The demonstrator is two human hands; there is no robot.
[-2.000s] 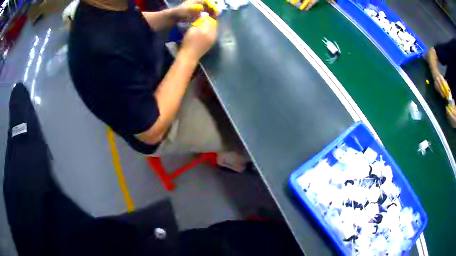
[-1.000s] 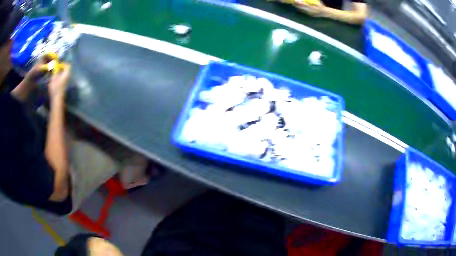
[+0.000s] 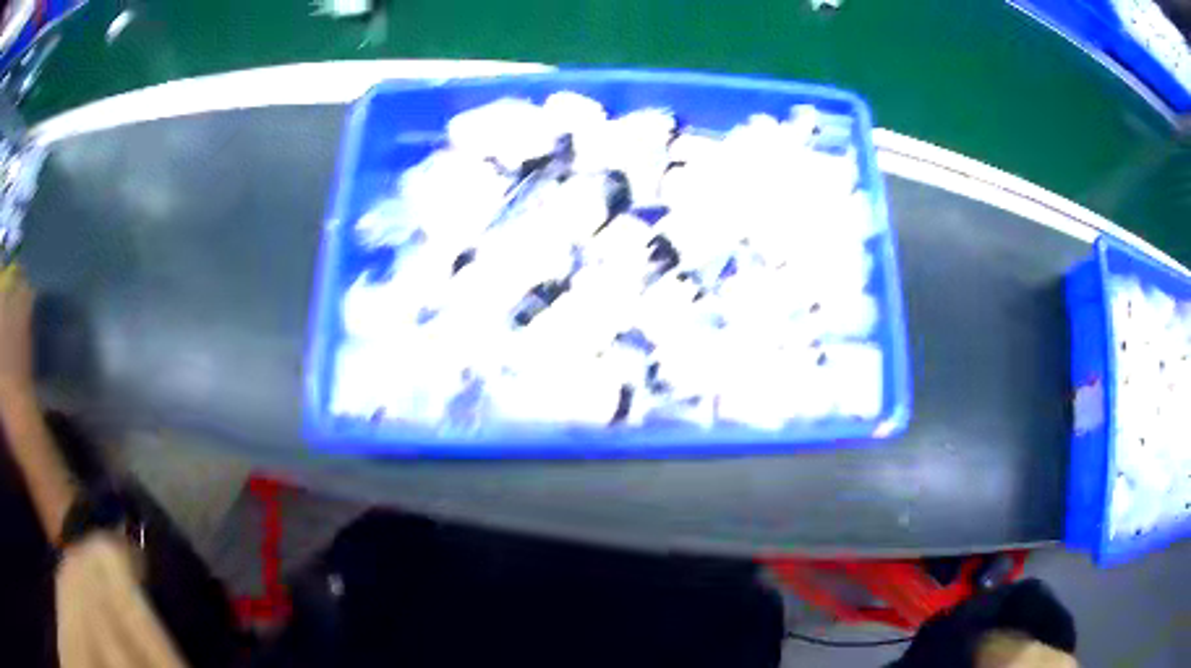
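A shallow blue tray (image 3: 607, 446) lies in front of me on the dark grey bench. It is full of mixed white units with short black parts and pale clear cases, too overexposed and blurred to separate. My left hand (image 3: 102, 512) seems to be the dark, blurred shape at the end of a bare forearm, low at the left. My right hand (image 3: 1003, 619) seems to be the dark shape above bare skin, cut off by the bottom edge at the right. Both look dark-covered and are apart from the tray. Their fingers and any contents cannot be made out.
A second blue tray (image 3: 1087, 405) of white parts stands at the right. Behind the bench (image 3: 993, 379) runs a green belt (image 3: 627, 37) with a white rail and scattered units. A neighbour's forearm (image 3: 29, 437) shows at the left edge. Red stool parts (image 3: 882, 587) are below the bench.
The view has swung right and down, so the tray now lies large and nearly square in front. The neighbour has slid to the left edge. Dark-covered hand shapes have come into view at both lower sides.
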